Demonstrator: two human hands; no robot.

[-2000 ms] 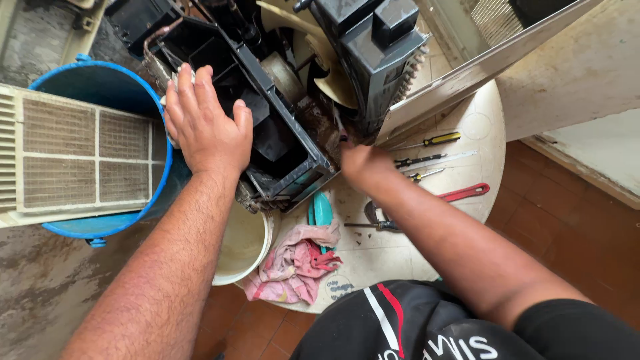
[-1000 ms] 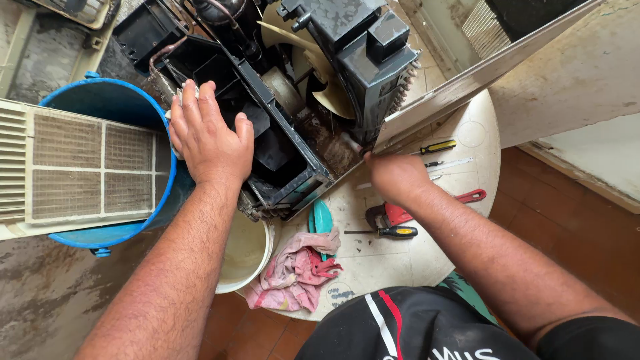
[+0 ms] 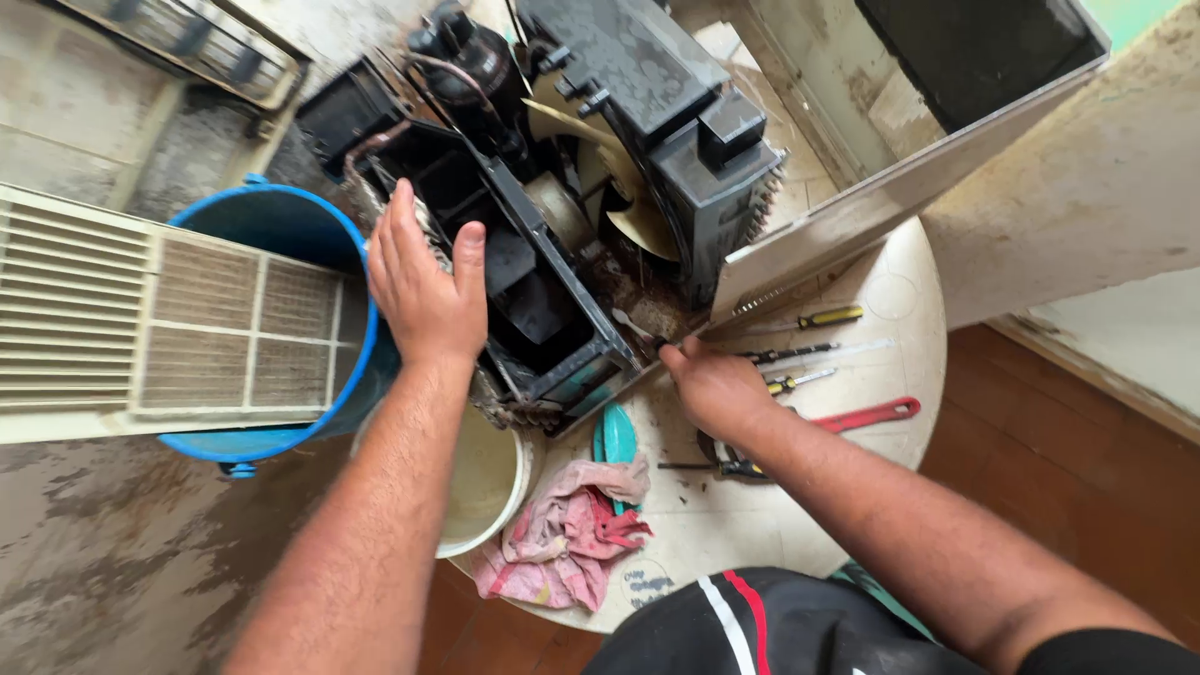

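My left hand (image 3: 427,281) lies spread against the finned coil at the left side of an opened air conditioner unit (image 3: 553,248), thumb apart, gripping nothing. At the unit's lower right corner, my right hand (image 3: 717,380) holds a small brush (image 3: 633,325) with pale bristles, its tip over the dirty base pan. The rest of the brush is hidden by the fingers. Above that hand stand the cream fan blade (image 3: 642,211) and the black housing (image 3: 689,141). Screwdrivers, one with a yellow and black handle (image 3: 830,317), lie right of my right hand, near a red-handled tool (image 3: 867,414).
A white-grilled front panel (image 3: 75,309) rests across a blue bucket (image 3: 361,375) at left. Below the unit are a white bucket (image 3: 516,487), a pink cloth (image 3: 562,548) and a teal object (image 3: 614,433) at the round table (image 3: 750,534). A metal panel (image 3: 872,197) slants at upper right.
My left hand stays against the coil. My right hand has shifted slightly at the unit's lower corner, and the brush tip now shows beyond its fingers.
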